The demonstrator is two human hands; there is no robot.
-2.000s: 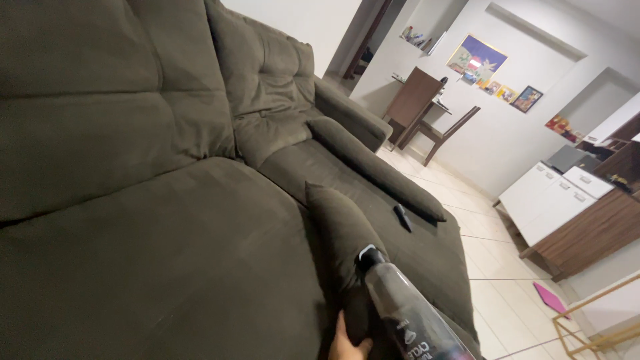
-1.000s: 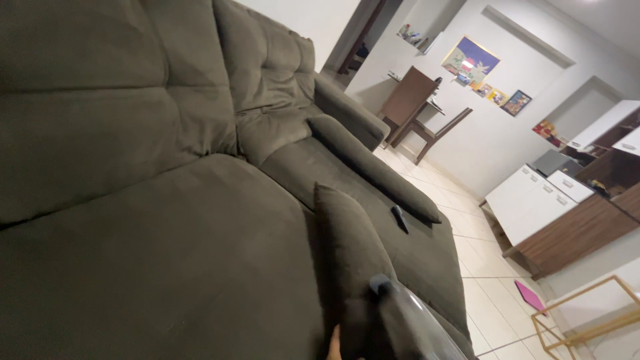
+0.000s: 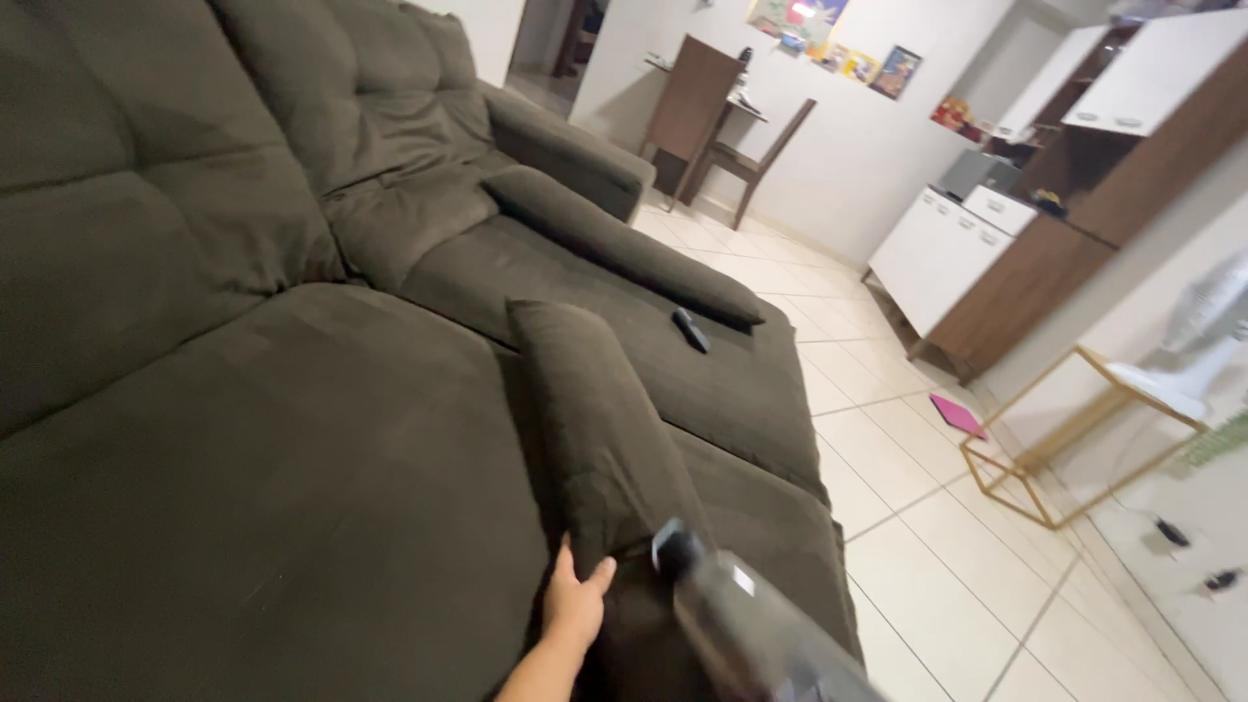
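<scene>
At the bottom centre, my left hand touches the near side of a long dark cushion on the brown fabric sofa, its thumb and fingers spread; whether it pinches the fabric is unclear. Just right of it, a blurred handheld vacuum cleaner with a clear body and a small nozzle points at the cushion. My right hand is out of the picture, so its hold on the vacuum is hidden. A black remote-like object lies on the far seat beside a second long cushion.
Pale floor tiles run along the sofa's right side. A gold metal frame table bears a blurred fan-like object, with a pink flat item on the floor nearby. Farther back stand wooden chairs and a white and brown cabinet.
My left hand and forearm now show more fully beside the cushion, where only fingers showed before. The view has shifted, bringing the gold table and fan-like object further in.
</scene>
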